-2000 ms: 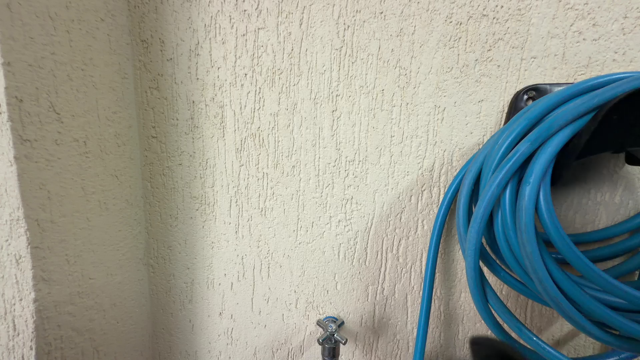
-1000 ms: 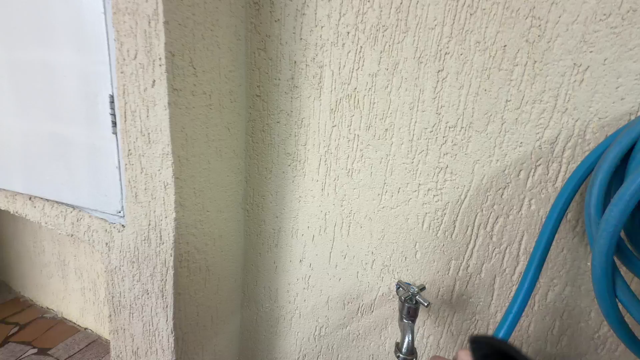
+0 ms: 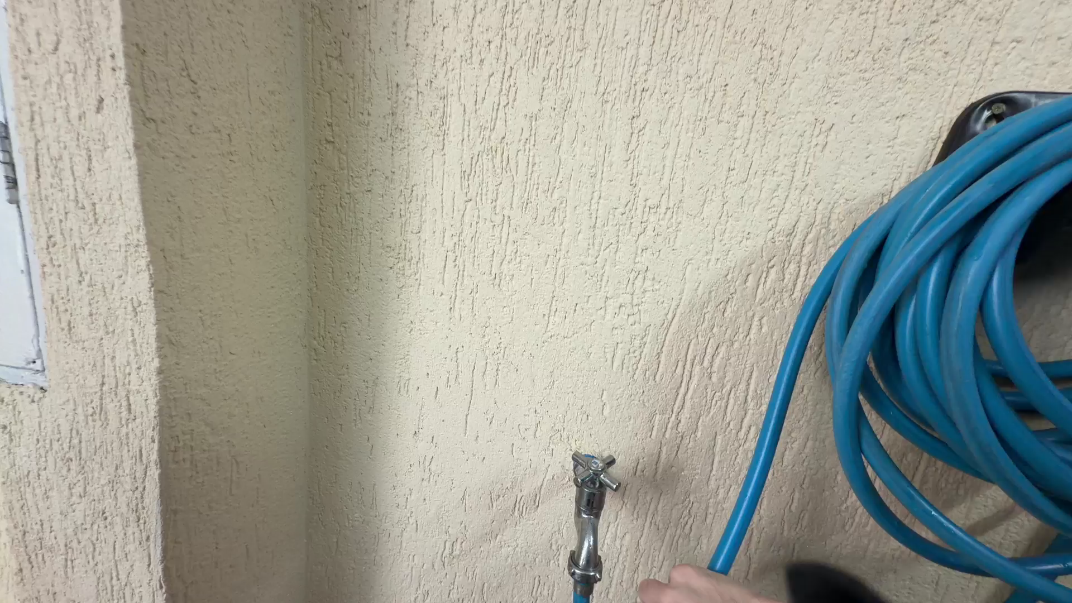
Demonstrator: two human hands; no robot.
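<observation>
At the bottom edge, the top of my right hand [image 3: 699,586] shows beside the hanging length of a blue hose [image 3: 770,427]. The hose goes out of sight at the hand, and whether the fingers grip it is hidden. To the left of this hand, a chrome wall tap [image 3: 589,519] with a cross handle points down, with a piece of blue hose at its outlet. A large coil of the same hose [image 3: 913,301] hangs on a black wall holder [image 3: 976,126] at the right. My left hand is out of view.
A rough cream textured wall [image 3: 502,251] fills the middle. At the left is a wall corner with a projecting edge [image 3: 138,293], and beyond it part of a white hinged panel [image 3: 17,285]. A dark blurred thing [image 3: 825,584] is at the bottom, right of my hand.
The view has swung left and then partly back right. My right hand, not in view two seconds ago and barely showing one second ago, now shows more at the bottom edge.
</observation>
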